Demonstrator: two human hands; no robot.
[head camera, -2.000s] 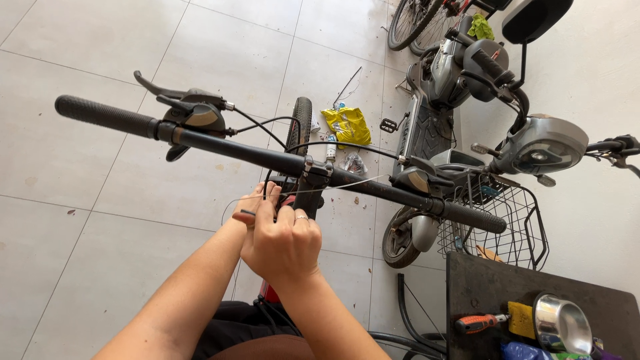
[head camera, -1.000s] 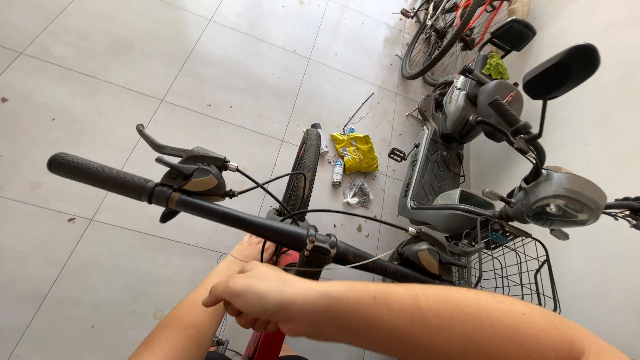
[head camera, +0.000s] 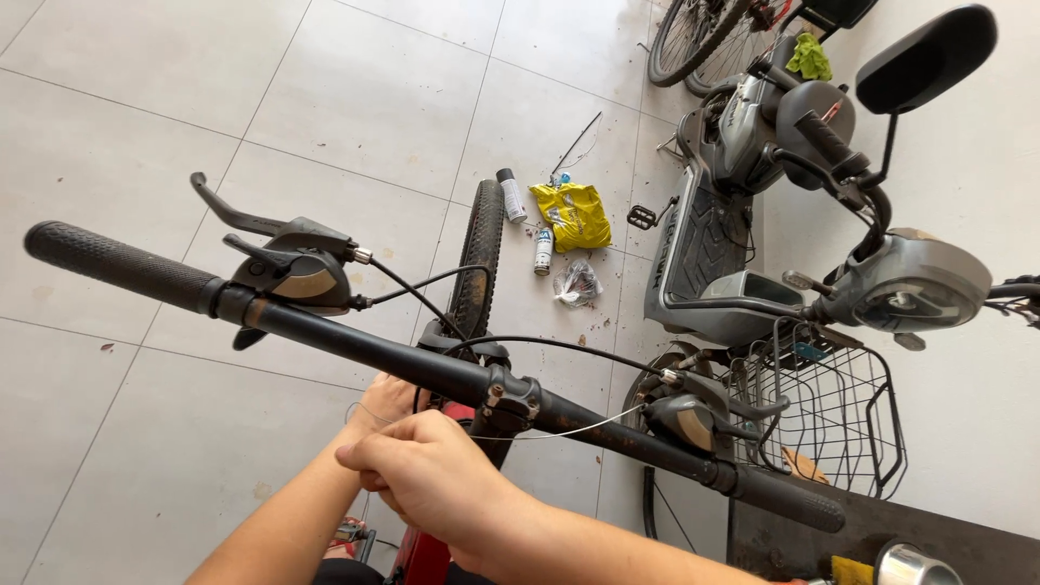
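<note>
A bicycle handlebar (head camera: 349, 341) crosses the view, with a brake lever and shifter (head camera: 296, 268) at the left and another shifter (head camera: 686, 418) at the right. From the right shifter a thin bare inner cable (head camera: 561, 435) runs to my right hand (head camera: 431, 463), whose fingers are curled around it below the stem (head camera: 512, 398). My left hand (head camera: 394, 402) is farther forward, by the head of the red frame (head camera: 422, 556); the bar and frame hide its fingertips, so its grip cannot be told. Black cable housings (head camera: 569, 343) arch over the front wheel (head camera: 479, 252).
A grey electric scooter (head camera: 707, 236) with a wire basket (head camera: 821, 406) stands at the right. On the tiled floor lie a yellow bag (head camera: 573, 218), spray cans (head camera: 543, 252) and a clear plastic bag (head camera: 578, 284). A dark table (head camera: 812, 532) with a metal bowl (head camera: 918, 566) is at lower right.
My right hand has moved away from beside my left hand, to the left and nearer my body, with the bare cable trailing from it. My left hand stays near the frame's head.
</note>
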